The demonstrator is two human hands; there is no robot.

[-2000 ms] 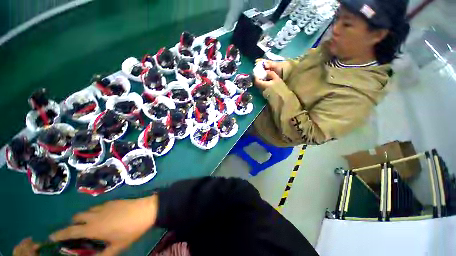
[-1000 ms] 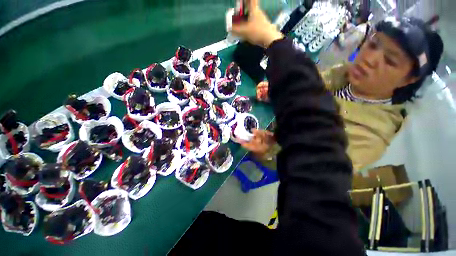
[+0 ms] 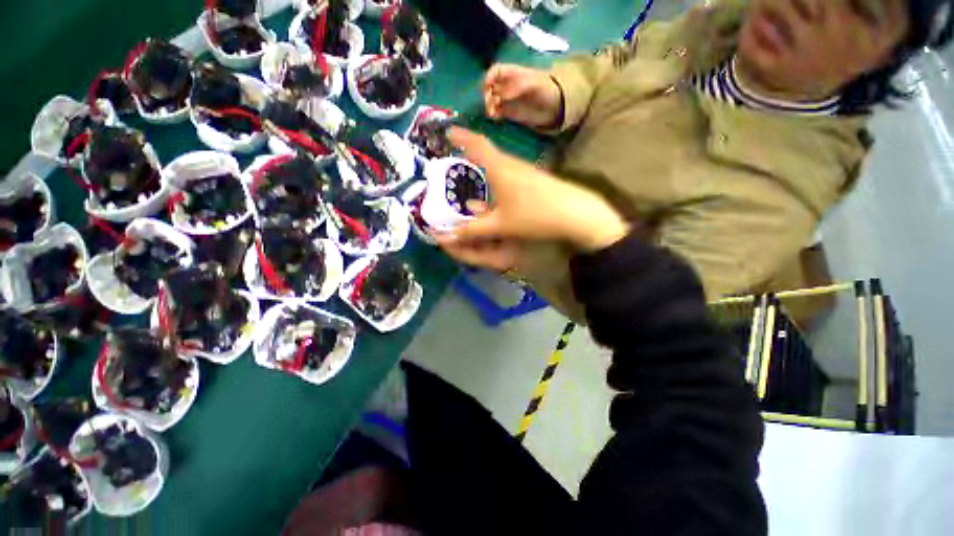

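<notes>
My right hand (image 3: pixel 544 204) reaches in from the lower right in a black sleeve. Its fingers are closed around a white camera housing (image 3: pixel 443 201) at the right edge of the group on the green bench. The housing's black round face shows a ring of pale dots. Other half-built camera units (image 3: pixel 303 340) stand close together, open sides up, with dark modules and red wires. The palm side of my hand is hidden. My left hand is not in view.
A co-worker in a tan jacket (image 3: pixel 669 157) sits across the bench corner, one hand (image 3: pixel 523 96) near its edge. A blue stool (image 3: pixel 497 298), yellow-black floor tape (image 3: pixel 544 382) and a rack with pale bars (image 3: pixel 863 356) stand beyond.
My right hand has come down from high above the bench to the right edge of the unit group. The view has shifted closer to the units. The co-worker's hand has left the edge units.
</notes>
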